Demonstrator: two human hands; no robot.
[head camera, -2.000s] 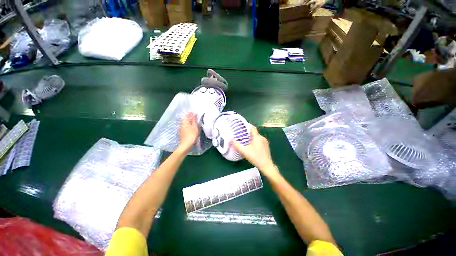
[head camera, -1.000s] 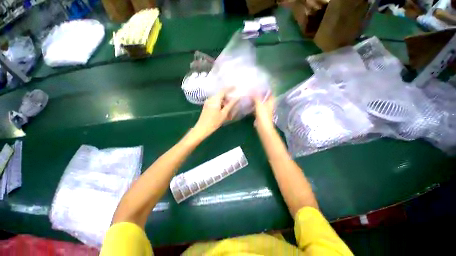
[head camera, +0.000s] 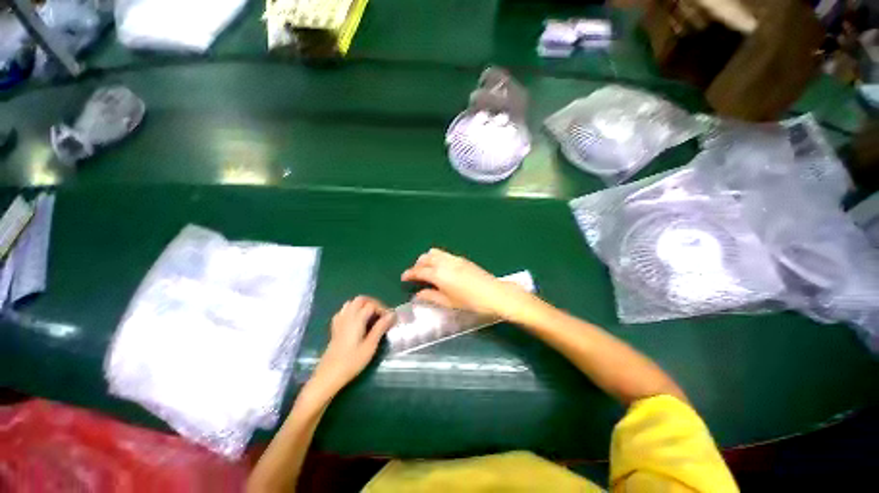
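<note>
The label strip lies at a slant on the green surface in front of me, partly covered by my hands. My left hand holds its left end with thumb and fingers. My right hand is over the strip's upper side, fingers bent; whether it grips anything is hidden. A white fan with a grey base lies unbagged beyond my hands. A bagged fan lies to its right. The stack of empty bubble bags lies at the left.
More bagged fans are piled at the right. A red plastic sack is at the near left. Another fan lies far left. Yellow perforated trays, small white-purple cards and a brown carton stand at the far side.
The fan that my hands were bagging now lies released, in its bubble bag, beside the pile at the right. Both hands have come back and down to the label strip.
</note>
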